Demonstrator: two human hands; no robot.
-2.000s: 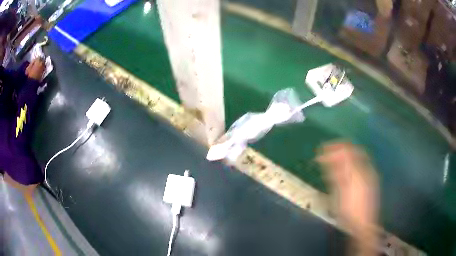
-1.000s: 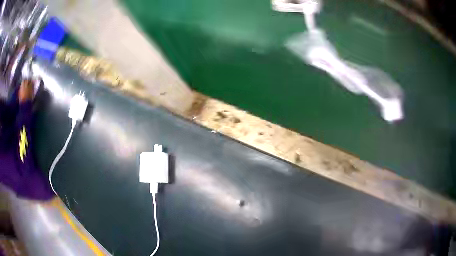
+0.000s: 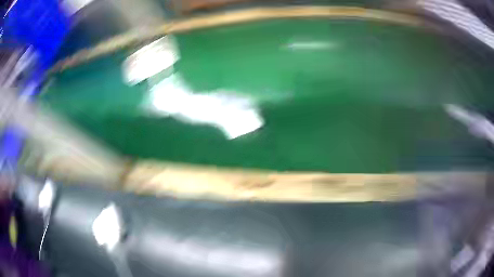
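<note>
The frame is strongly blurred. A white housing shell (image 3: 151,59) lies on the green conveyor belt (image 3: 325,119) at the upper left. The bagged white cord (image 3: 203,108) runs from it down to the right on the belt. A white plug or charger (image 3: 107,226) lies on the dark bench mat (image 3: 216,232) at the lower left, with its cord running down. Another small white plug (image 3: 46,196) lies farther left with a thin cord. Neither of my hands can be made out in the picture.
A worn pale rail (image 3: 260,184) separates bench mat and belt. A pale post (image 3: 70,135) stands at the left, near a blue object (image 3: 40,30). Part of a person in dark purple clothing (image 3: 21,259) shows at the lower left edge. Blurred pale shapes are at the right edge.
My view has swung to the right. My blurred hand, seen over the belt two seconds ago, is gone. The bagged unit, earlier partly across the rail, now lies wholly on the belt.
</note>
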